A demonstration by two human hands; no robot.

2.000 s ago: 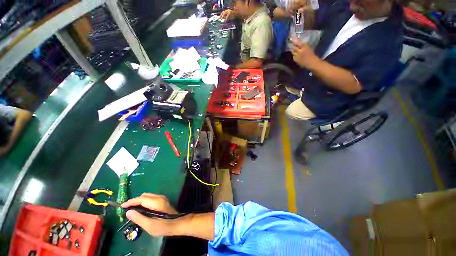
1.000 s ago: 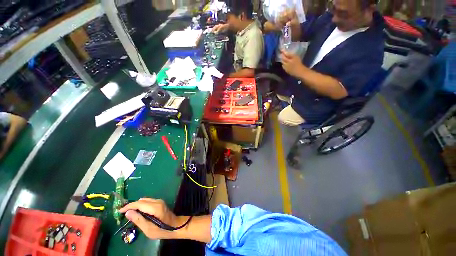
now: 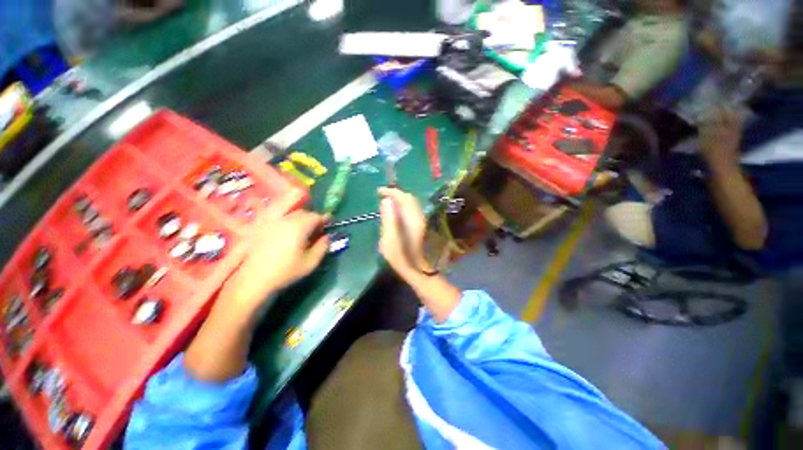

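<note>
My left hand [image 3: 280,252] is over the right edge of the red compartment tray [image 3: 84,290], fingers bent and blurred; what they hold cannot be told. My right hand [image 3: 401,230] is over the bench's front edge, closed on a slim pen-like tool [image 3: 392,171] whose narrow end shows above the fingers. A thin dark shaft [image 3: 354,219] spans the gap between both hands; which hand touches it is unclear. A small round black and silver module [image 3: 339,244] is just right of my left fingertips. The green-handled tool [image 3: 336,186] lies behind it.
Yellow-handled pliers [image 3: 302,167], a white paper square [image 3: 350,139], a small clear bag [image 3: 394,146] and a red stick [image 3: 433,152] lie farther back. A black box [image 3: 471,81] stands beyond. A second red tray [image 3: 556,141] and a person in a wheelchair [image 3: 775,176] are at right.
The view has swung left and down, showing more of the red tray. My left hand has come into view. My right hand has moved away from the green-handled tool.
</note>
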